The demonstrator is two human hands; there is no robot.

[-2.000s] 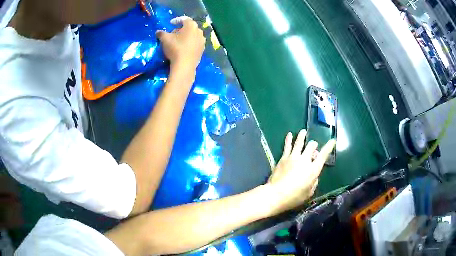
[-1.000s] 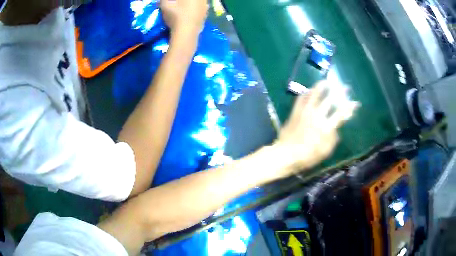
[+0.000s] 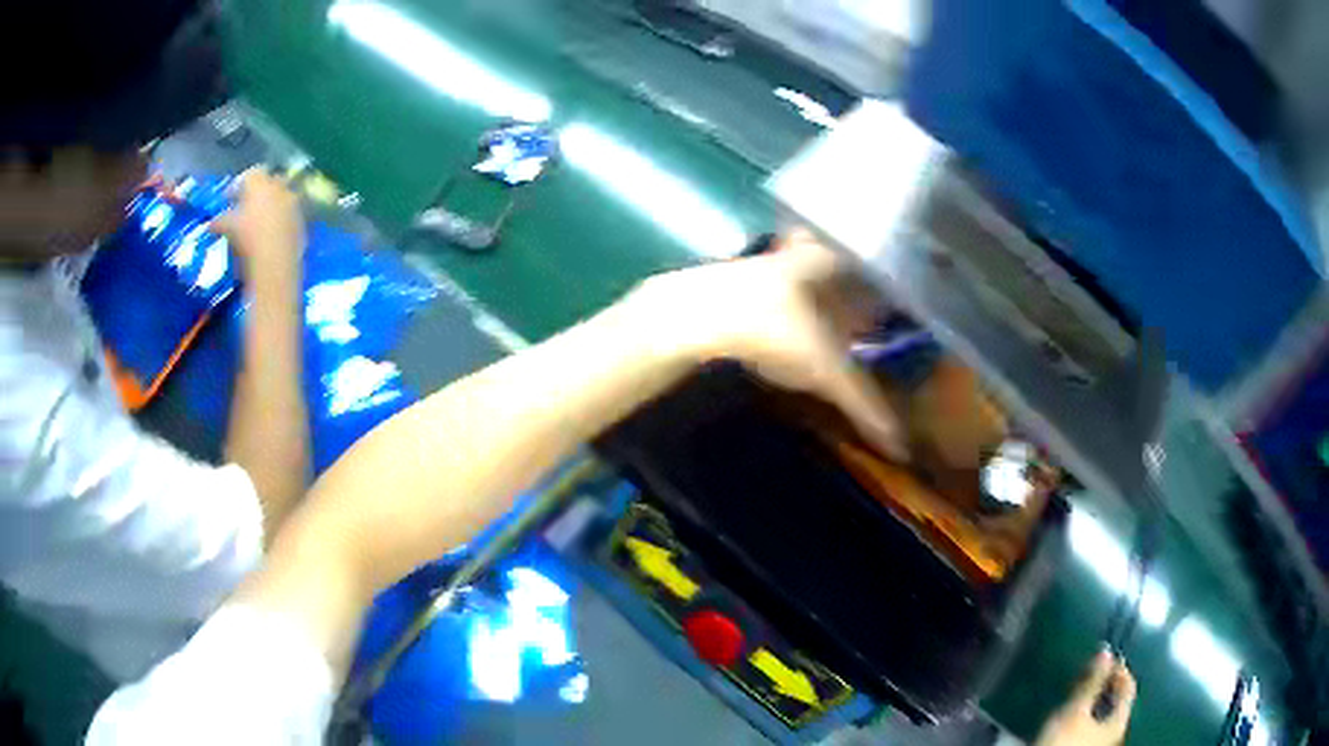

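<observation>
My left hand [image 3: 794,328] reaches in under the silver-white press head [image 3: 991,277], at the back end of the orange fixture [image 3: 933,510]. Its fingertips are blurred and partly hidden, so its grip cannot be told. A small blue patch shows beside its fingers. My right hand [image 3: 1090,710], cut off by the bottom edge at the right, is closed on a thin dark phone middle frame [image 3: 1131,590], seen nearly edge-on. Another phone middle frame [image 3: 496,187] with a shiny blue patch lies on the green conveyor belt [image 3: 365,161].
The black-wrapped press base [image 3: 787,503] has a front button panel [image 3: 714,635] with yellow arrows and a red button. The large blue press housing [image 3: 1122,175] stands at upper right. A co-worker's hand [image 3: 267,219] is over blue film [image 3: 343,313] at left.
The view has swung right to the press. My left hand has moved from over the belt to the fixture. My right hand has come into view with a frame.
</observation>
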